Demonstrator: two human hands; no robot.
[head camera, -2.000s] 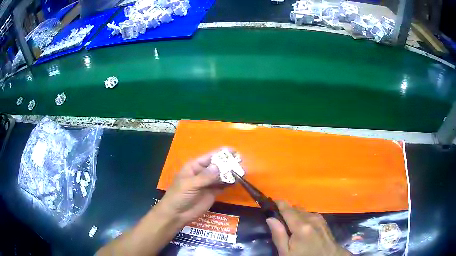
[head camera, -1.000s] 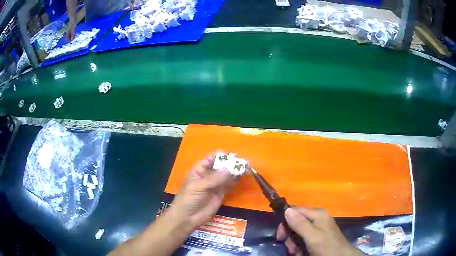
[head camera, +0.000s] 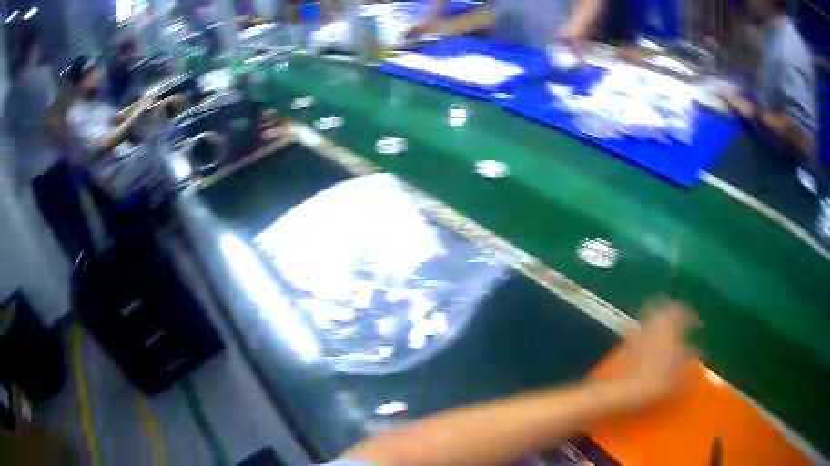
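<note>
The view is blurred. My left hand (head camera: 657, 353) reaches over the orange mat (head camera: 737, 428) beside the belt edge; its fingers are smeared and I cannot tell whether it holds anything. A white plastic unit (head camera: 598, 252) lies on the green belt, up and left of that hand, apart from it. My right hand is out of the picture. A dark thin tip (head camera: 717, 451), possibly the pliers, shows at the bottom edge over the mat. The clear plastic bag (head camera: 364, 273) of small white pieces lies on the dark bench, left of my forearm.
Several white units (head camera: 491, 168) are spaced along the green belt (head camera: 546, 200). Blue sheets (head camera: 705, 159) with white piles lie across it, with people's arms there. A loose white piece (head camera: 391, 409) is on the bench. A seated person (head camera: 105, 136) and black crates (head camera: 146, 314) are at left.
The view has swung left, showing more belt, bag and floor. My left hand has moved from the mat's middle to the belt edge. My right hand has left the picture.
</note>
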